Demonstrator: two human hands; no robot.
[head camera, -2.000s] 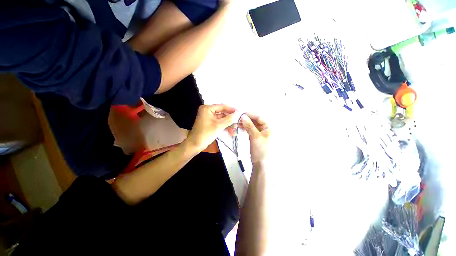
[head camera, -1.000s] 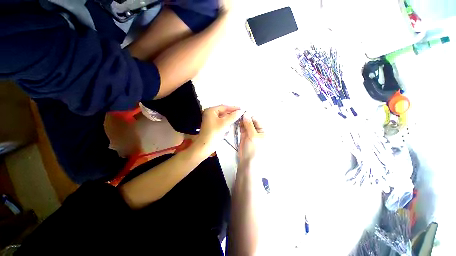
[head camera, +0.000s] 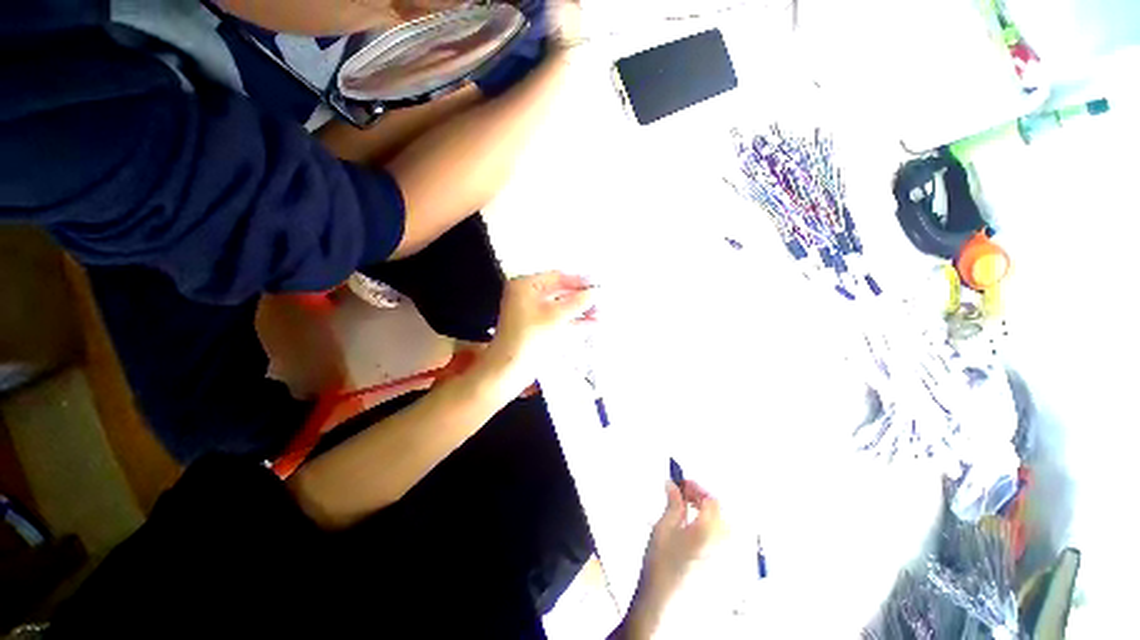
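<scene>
My left hand (head camera: 548, 310) is at the table's near edge, thumb and fingertips pinched on a thin wire lead. Reddish strands show at the fingertips. A dark connector (head camera: 603, 413) lies below that hand, joined by a faint thin lead. My right hand (head camera: 688, 519) is lower on the white table, with thumb and finger closed on the end of another small dark connector (head camera: 676, 471). Any wire on that connector is lost in the glare.
A single dark piece (head camera: 761, 558) lies right of my right hand. A multicoloured harness bundle (head camera: 800, 194), grey-white cables (head camera: 913, 400), a black ring (head camera: 935, 206), an orange item (head camera: 983, 263) and a smartphone (head camera: 676, 76) are farther off. A person's forearm (head camera: 469, 163) is at upper left.
My right hand has left my left hand, moved down and right, and taken hold of the connector that lay on the table. My left hand stays at the edge. The other person's head with glasses has come into view.
</scene>
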